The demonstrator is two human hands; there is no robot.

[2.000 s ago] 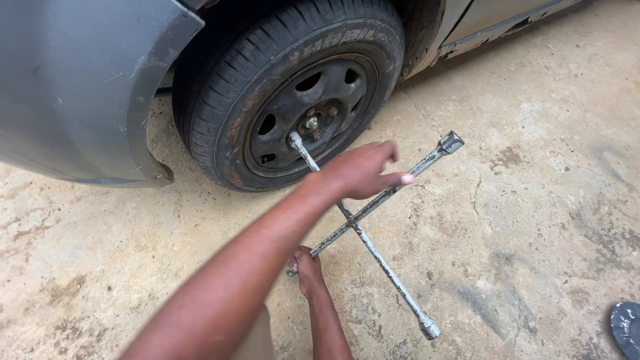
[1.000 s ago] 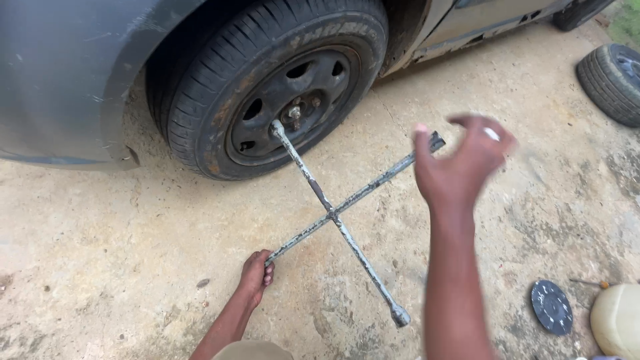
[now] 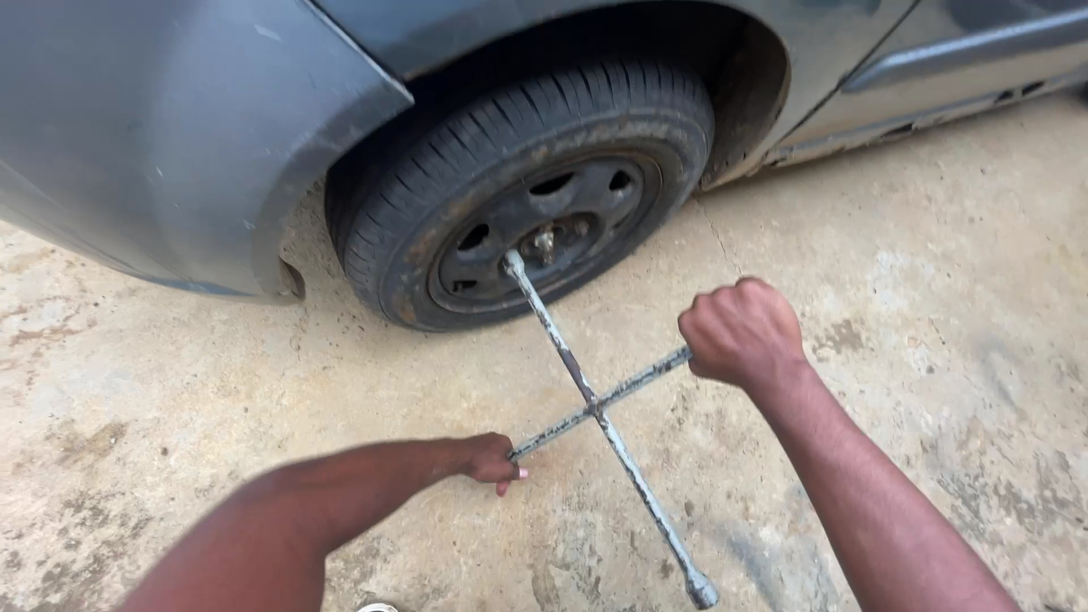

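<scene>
A four-way lug wrench [image 3: 626, 457] with worn, pale paint reaches from the car wheel [image 3: 544, 238] toward me. One socket end sits at the black steel rim, left of the hub; the nut under it is hidden. My right hand [image 3: 741, 331] is closed round the end of the right arm of the cross. At the end of the left arm, my left hand [image 3: 493, 459] grips the bar, its fingertips showing below. The fourth arm, with its socket, points down and to the right, touched by neither hand.
The car's dark grey bumper [image 3: 170, 144] and fender curve over the tire [image 3: 408, 221]. A door sill [image 3: 901, 127] with damaged, rusty edges runs off to the right. Stained, cracked concrete ground [image 3: 935, 323] lies beneath. Part of a pale round object [image 3: 376, 608] shows at the bottom edge.
My right hand, off the wrench and partly open one second ago, has closed round the right arm's end. My left hand stays on the opposite end. The view has shifted.
</scene>
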